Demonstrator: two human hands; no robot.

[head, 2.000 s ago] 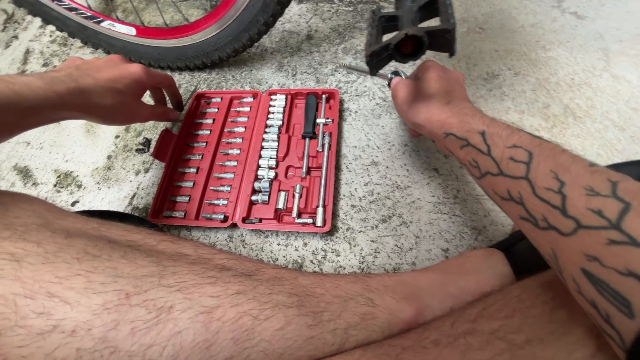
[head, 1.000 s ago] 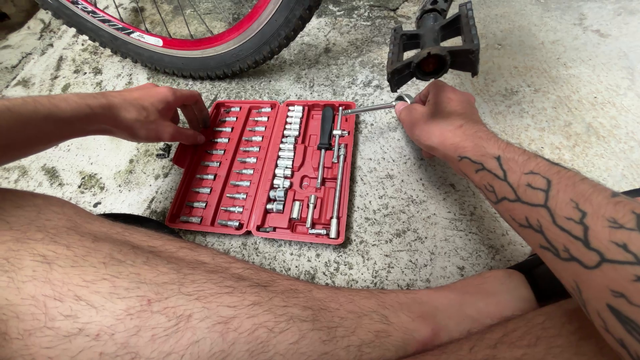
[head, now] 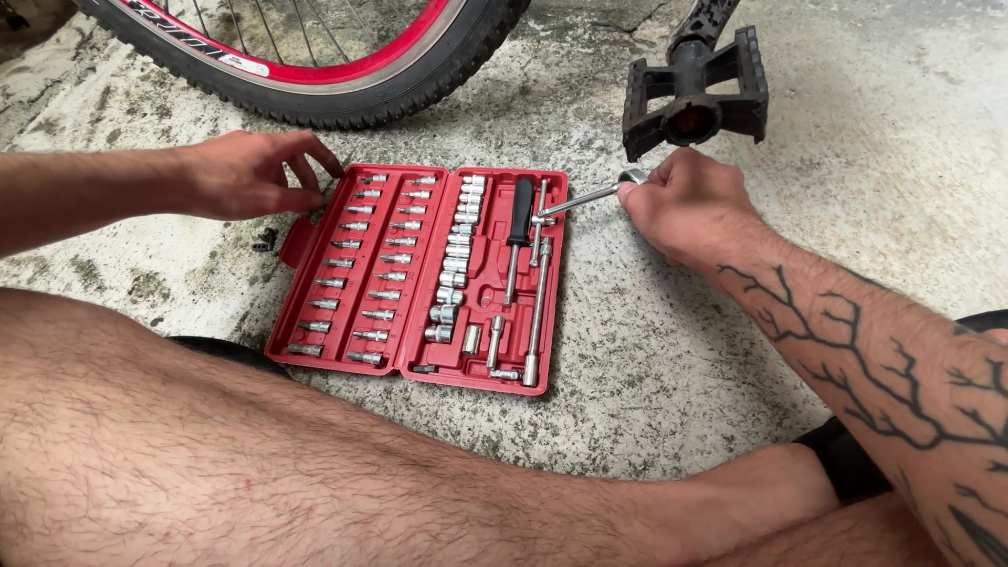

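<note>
An open red plastic socket-set case (head: pixel 402 315) lies on the concrete floor. My left hand (head: pixel 256 175) rests its fingertips at the case's upper left edge. In my right hand (head: pixel 693 205) is a metal wrench (head: pixel 583 199), probably a ratchet, whose shaft points left and ends over the case's right edge. Rows of bit sockets (head: pixel 383 295) fill the left half. The right half holds sockets (head: pixel 456 264), a black-handled driver (head: pixel 520 213), a sliding T-bar (head: pixel 539 236), a long extension bar (head: pixel 538 323) and a short extension (head: pixel 495 342).
A bicycle wheel with a black knobby tire (head: pixel 354 110) stands behind the case. A black bicycle pedal (head: pixel 694 106) hangs just above my right hand. My bare legs (head: pixel 315 465) cross the foreground. A small dark object (head: pixel 266 239) lies left of the case.
My right hand has come down from beside the pedal with the wrench, whose end now reaches the case's right edge. My left hand stays at the case's upper left edge.
</note>
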